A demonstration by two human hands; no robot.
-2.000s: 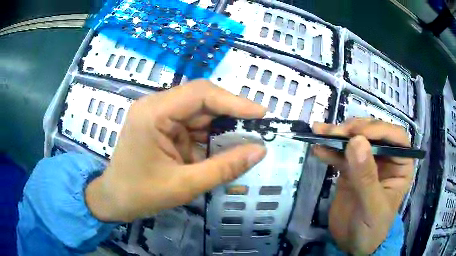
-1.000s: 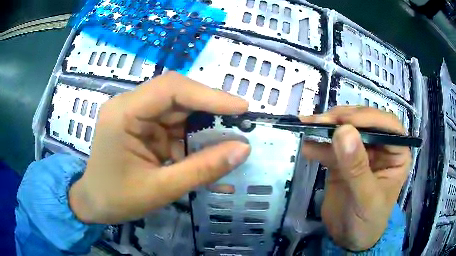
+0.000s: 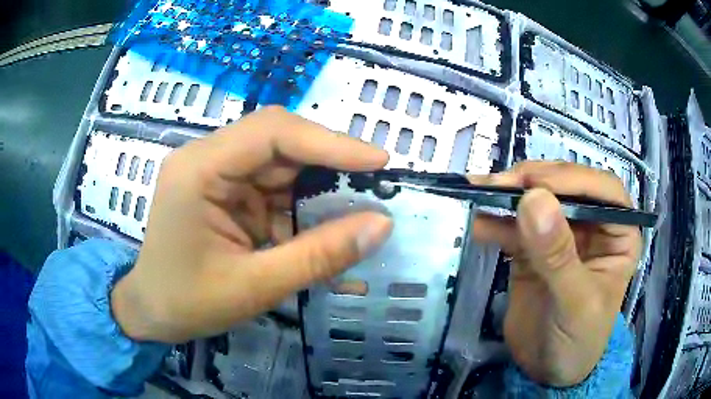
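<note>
My left hand holds a silver phone middle frame upright at its top left, with the thumb on the front face and the index finger along the black top edge. My right hand holds dark tweezers almost level, pointing left. Their tip lies at the top of the frame. A small black ring gasket shows at the tweezer tip near the frame's top edge. Whether the tip still grips the ring I cannot tell. The frame's lower end is cut off by the picture's edge.
A blister tray with frames in its pockets lies under both hands. A glossy blue film sheet with small dark rings lies over frames at the upper left. More trays stand at the right. A green surface is at the left.
Since two seconds ago, the frame and both hands have shifted left in the picture. The ring, earlier hanging below the tweezer tip, now sits higher, close to the frame's top edge.
</note>
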